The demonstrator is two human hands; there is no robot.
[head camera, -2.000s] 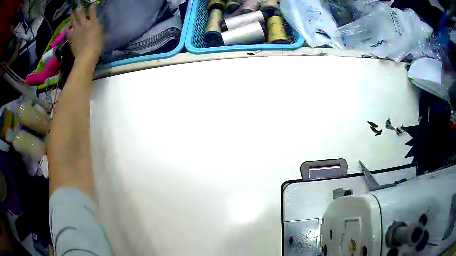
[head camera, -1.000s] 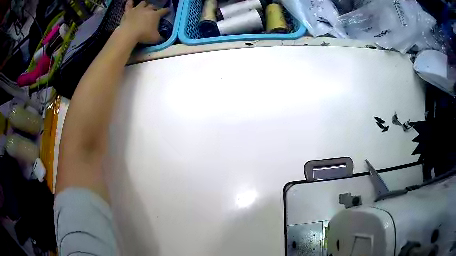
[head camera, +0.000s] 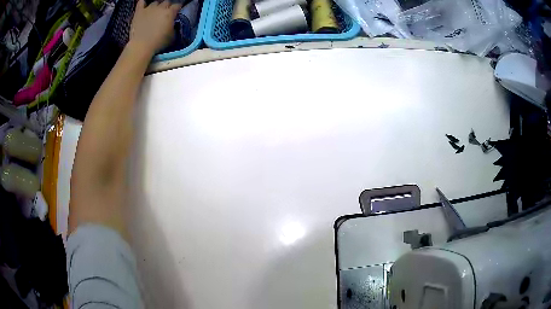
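My left hand (head camera: 154, 25) is at the top left, over the left blue basket (head camera: 172, 55). Its fingertips are at the picture's top edge, so I cannot tell whether they grip anything. Dark blue-grey cloth (head camera: 188, 21) lies in the basket just right of the hand. A dark folded bundle with a grey face (head camera: 84, 66) lies left of my forearm, beyond the table's edge. My right hand is out of the picture.
The white table (head camera: 260, 151) spreads in front. The sewing machine head (head camera: 432, 277) is at lower right, with scissors (head camera: 450, 208) behind it. Thread cones (head camera: 281, 21) fill another blue basket (head camera: 284, 42). Black scraps (head camera: 454, 143) and dark fabric (head camera: 528, 160) lie right.
My left hand has moved right from the far-left pile to the basket. The dark and grey cloth that filled the basket now shows further left, outside it. The view has shifted slightly.
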